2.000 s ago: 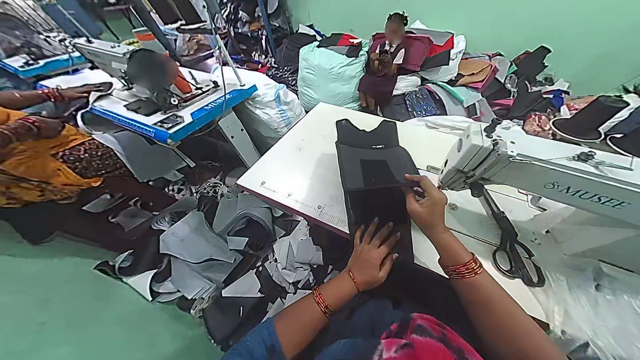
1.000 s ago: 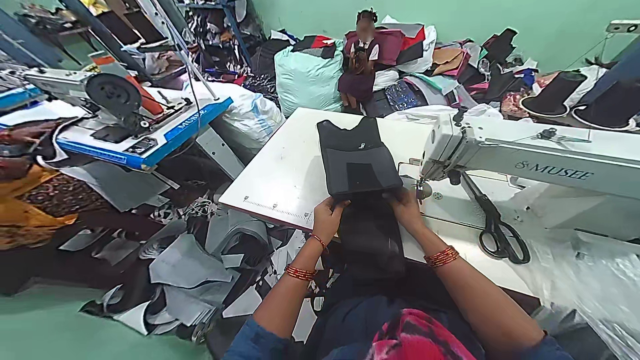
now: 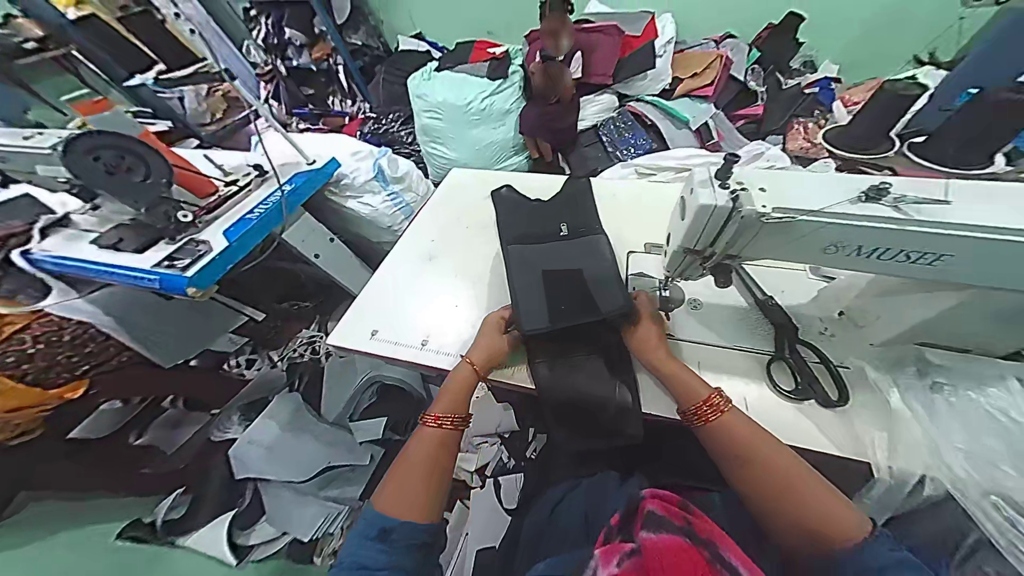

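A black fabric piece (image 3: pixel 564 280) with a notched top edge and a darker square patch lies on the white sewing table (image 3: pixel 416 264); its lower part hangs over the front edge. My left hand (image 3: pixel 494 340) pinches its left side near the fold, fingertips partly hidden. My right hand (image 3: pixel 645 324) grips the right side at the same height, close to the presser foot of the white sewing machine (image 3: pixel 848 232). Black-handled scissors (image 3: pixel 788 344) rest on the table, right of my right hand, beneath the machine arm.
A second sewing machine on a blue-edged table (image 3: pixel 192 264) stands at left. Fabric scraps (image 3: pixel 304 448) are heaped on the floor. Stuffed sacks (image 3: pixel 472 120) and a small person (image 3: pixel 552 88) are behind the table. Clear plastic sheeting (image 3: pixel 952 424) lies at right; thread cones (image 3: pixel 876 120) stand behind.
My left hand was flat on the lower part of the black piece two seconds ago; it now holds the left side. My right hand has moved from the piece's upper right edge to its lower right side.
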